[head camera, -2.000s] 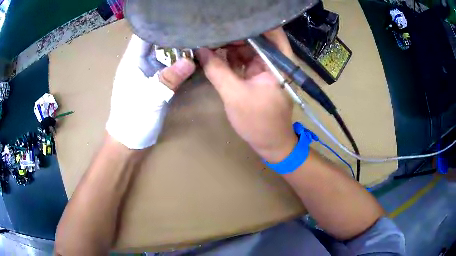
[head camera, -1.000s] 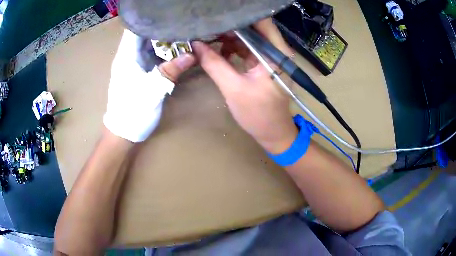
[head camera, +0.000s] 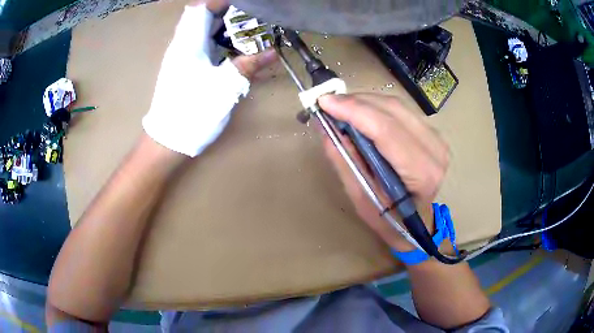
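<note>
My left hand (head camera: 198, 84), in a white glove with bare fingertips, holds a white-and-gold slotted circuit board assembly (head camera: 249, 32) at the top. My right hand (head camera: 391, 146) is bare and grips the soldering iron (head camera: 374, 159), pointing up and left. A white clamp (head camera: 322, 93) sits near the iron's front, and a silvery solder feed tube (head camera: 355, 170) runs along it. The iron's front end is beside the assembly's right side; the exact tip contact cannot be told. A blue wrist strap (head camera: 445, 227) is on my right wrist.
The grey fume hood (head camera: 365, 16) covers the top centre. A black iron stand with a yellow speckled tray (head camera: 438, 86) is at right on the tan mat (head camera: 228, 227). Assemblies lie at left (head camera: 26, 162), with a white piece (head camera: 60, 97); another assembly (head camera: 518, 58) is far right.
My right hand has moved down and right, away from the assembly, and its grip on the iron now shows clearly. The assembly has shifted slightly up and right with my left hand.
</note>
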